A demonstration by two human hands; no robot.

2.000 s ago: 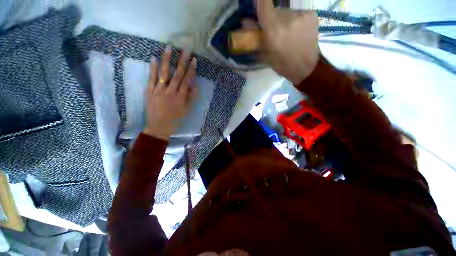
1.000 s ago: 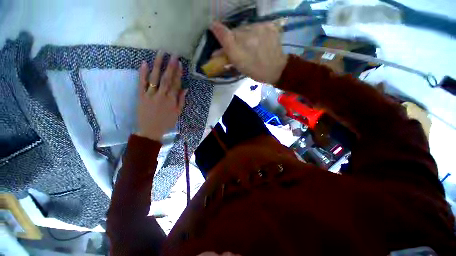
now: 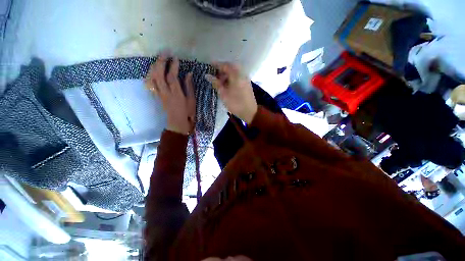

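Note:
The black-and-white speckled garment [image 3: 97, 163] lies on the pale cloth-covered table, its pale inside [image 3: 125, 109] facing up in the middle. A speckled facing [image 3: 107, 70] borders the top and right of that pale area. My left hand [image 3: 176, 94] lies over the facing near its right corner, fingers partly bent and slightly blurred. My right hand [image 3: 232, 90] has its thumb and fingertips closed on the corner edge of the facing. A dark rounded object [image 3: 239, 6], perhaps the iron, is cut off at the top edge.
The pale table [image 3: 168, 30] reaches beyond the garment. A red plastic stool or crate [image 3: 349, 81], a cardboard box [image 3: 375, 33] and a blue basket-like object [image 3: 293, 100] are at the right. A wooden frame-like piece [image 3: 56, 204] is at the lower left.
My right hand has let go of the iron and moved left and down to the facing's corner. My left hand has shifted right along the facing, with its fingers more bent.

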